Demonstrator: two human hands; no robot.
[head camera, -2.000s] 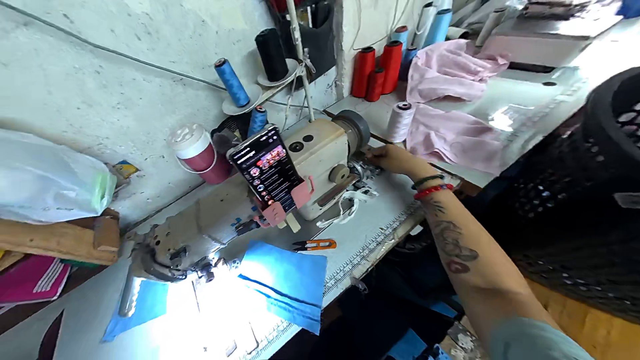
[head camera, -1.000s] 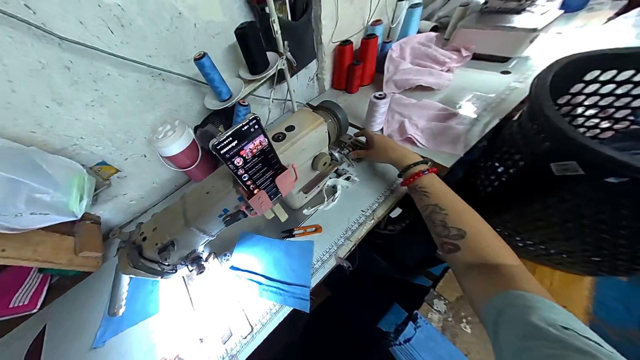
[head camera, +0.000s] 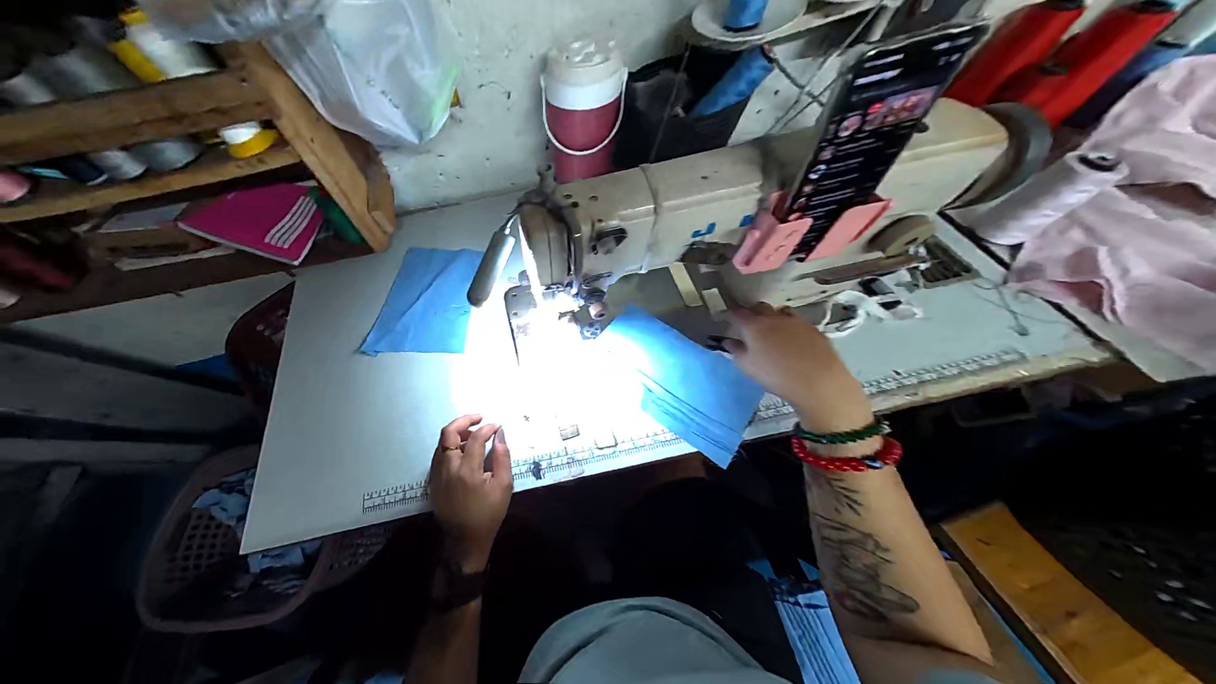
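Note:
My left hand (head camera: 472, 475) rests at the table's front edge, fingers slightly apart and holding nothing. My right hand (head camera: 793, 356) reaches beside a blue fabric piece (head camera: 698, 385); dark tips show at its fingers, where the orange-handled thread snips lay, but its grip is partly hidden. The industrial sewing machine (head camera: 698, 195) stands behind both hands, its needle area washed out by a bright lamp. Another blue fabric piece (head camera: 423, 299) lies left of the needle. A phone (head camera: 869, 142) sits in a pink holder (head camera: 774, 237) on the machine.
Wooden shelves (head camera: 309, 142) with thread spools stand at the left, near a red and white jug (head camera: 582, 109). Pink fabric (head camera: 1130, 228) and a white thread cone (head camera: 1045, 199) lie at the right. A basket of cloth scraps (head camera: 185, 579) is below the table's left side.
My right hand has left the handwheel end of the machine and come to the blue fabric. My left hand has come into view. The view has swung left.

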